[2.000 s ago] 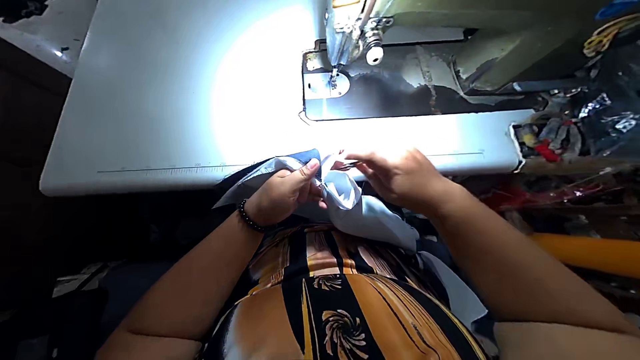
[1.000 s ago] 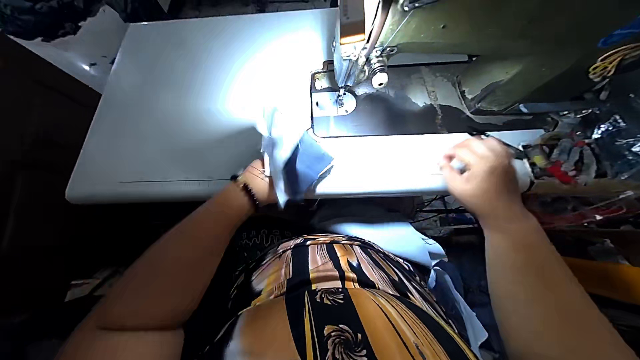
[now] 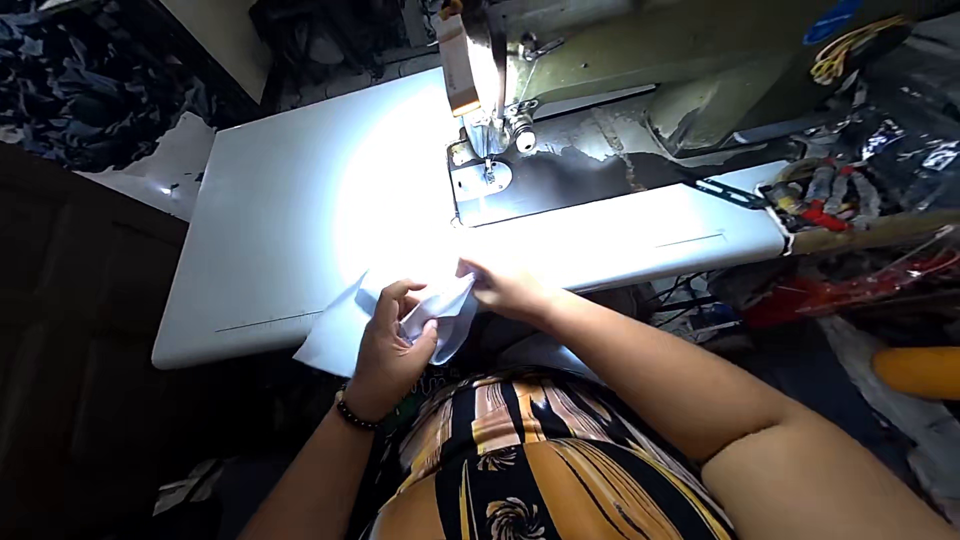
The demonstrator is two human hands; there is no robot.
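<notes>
A piece of pale fabric (image 3: 334,337) is held between both hands at the front edge of the white sewing table (image 3: 262,217). My left hand (image 3: 394,345), with a dark beaded bracelet on its wrist, grips a fold of it between thumb and fingers. My right hand (image 3: 506,289) pinches the fabric's upper right corner. Beyond the hands stands a green industrial sewing machine (image 3: 615,52); its presser foot (image 3: 489,171) is above the needle plate (image 3: 472,182), with no fabric under it. The machine's light washes out part of the fabric and the tabletop.
A dark slotted strip (image 3: 724,193) lies at the table's right end, beside a holder of small tools and bobbin-like items (image 3: 825,199). Clear plastic bags (image 3: 892,142) are at the far right. Dark fabric scraps (image 3: 97,90) are heaped at the upper left.
My right hand, apart from the fabric over the table's right side one second ago, has come back left and now holds it. The fabric lies differently between the hands. The view has shifted.
</notes>
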